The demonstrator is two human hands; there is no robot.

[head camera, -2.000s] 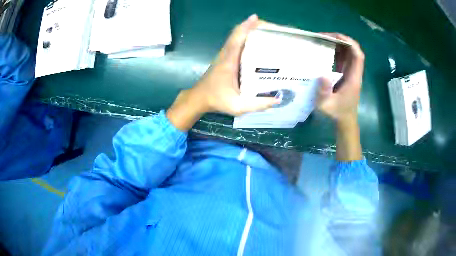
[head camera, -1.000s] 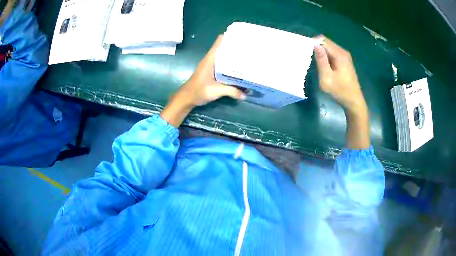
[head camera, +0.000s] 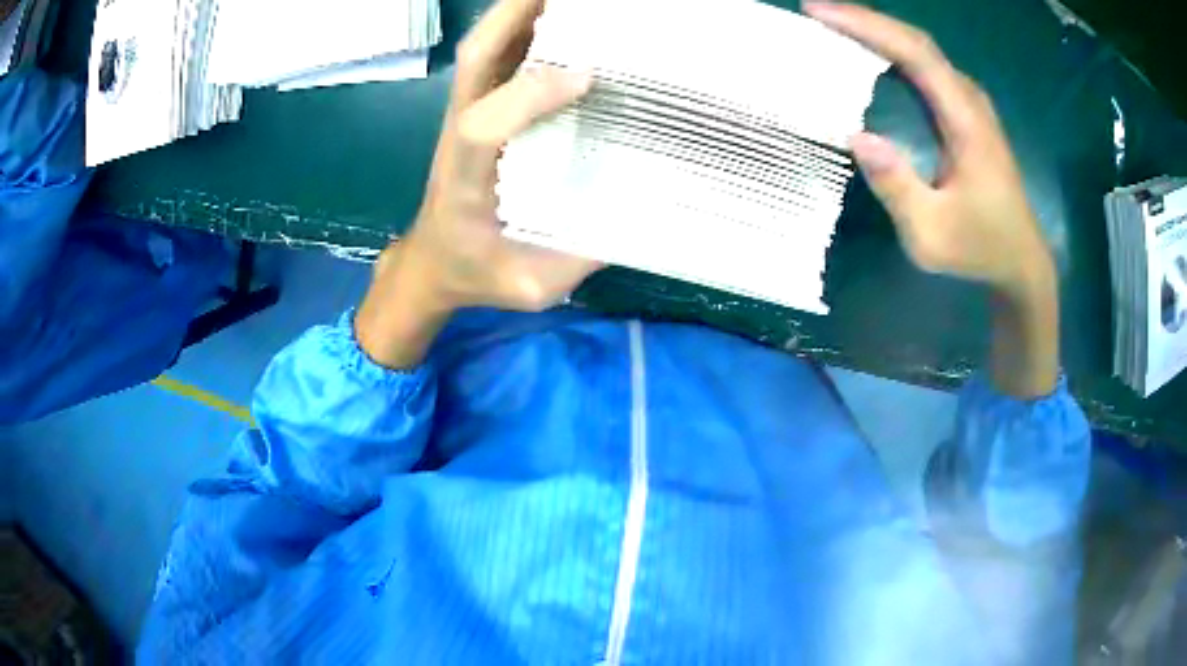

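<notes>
A thick white sleeve bundle is held up over the green worktop, in front of my chest. Its many layered edges face me, and a gap shows between layers near its middle. My left hand grips the bundle's left end, fingers on the layers and thumb side low. My right hand is at the bundle's right end, with curved, spread fingers; the fingertips are at its upper right corner and right edge. The printed faces of the bundle are not visible.
Sleeve stacks lie at the upper left of the green worktop. Another sleeve stack stands at the right edge of view. A neighbour's blue sleeve is at the left. The worktop's worn front edge runs below the bundle.
The bundle has come closer to the camera and turned so its layered edges show. My right hand has shifted right with its fingers spread. The view has shifted, moving the right stack toward the picture's edge.
</notes>
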